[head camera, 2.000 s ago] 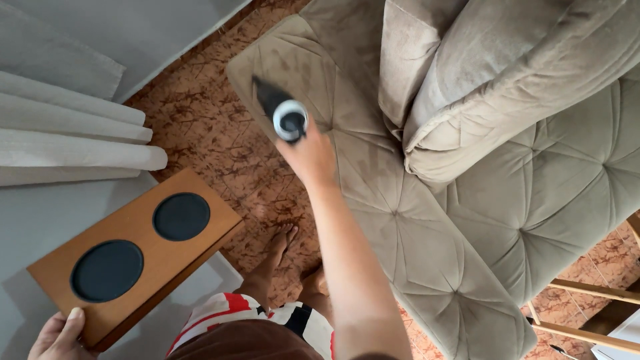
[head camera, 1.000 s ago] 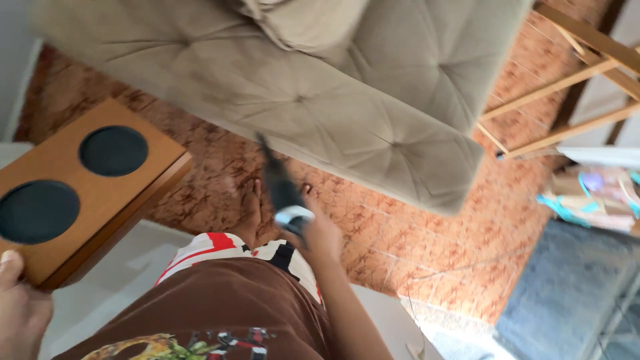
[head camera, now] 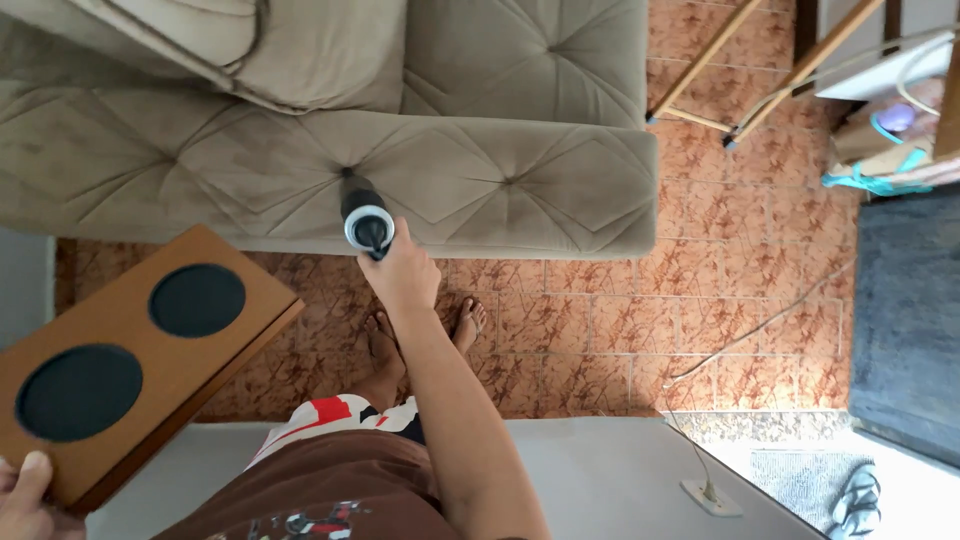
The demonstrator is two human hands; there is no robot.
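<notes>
My right hand (head camera: 405,274) is closed around the handle of a black handheld vacuum cleaner (head camera: 367,217) with a light ring. The device's narrow dark nozzle points at a tufted seam on the arm of a beige upholstered sofa (head camera: 465,187); whether it touches the fabric I cannot tell. At the lower left, my left hand (head camera: 30,495) grips the near corner of a brown wooden tray (head camera: 157,360) with two round black recesses. The tray is held tilted in front of the sofa's edge, and most of my left hand's fingers are hidden beneath it.
A cushion (head camera: 322,60) rests on the sofa. Wooden folding legs (head camera: 787,82) stand at the upper right. A cord (head camera: 765,322) crosses the tiled floor (head camera: 570,322) to a wall outlet (head camera: 711,498). Beyond are a dark panel (head camera: 907,322) and sandals (head camera: 857,499) on a mat.
The view has turned toward the right end of the sofa. My right hand has moved the vacuum from over the floor beside my feet to over the sofa arm. My left hand still holds the tray.
</notes>
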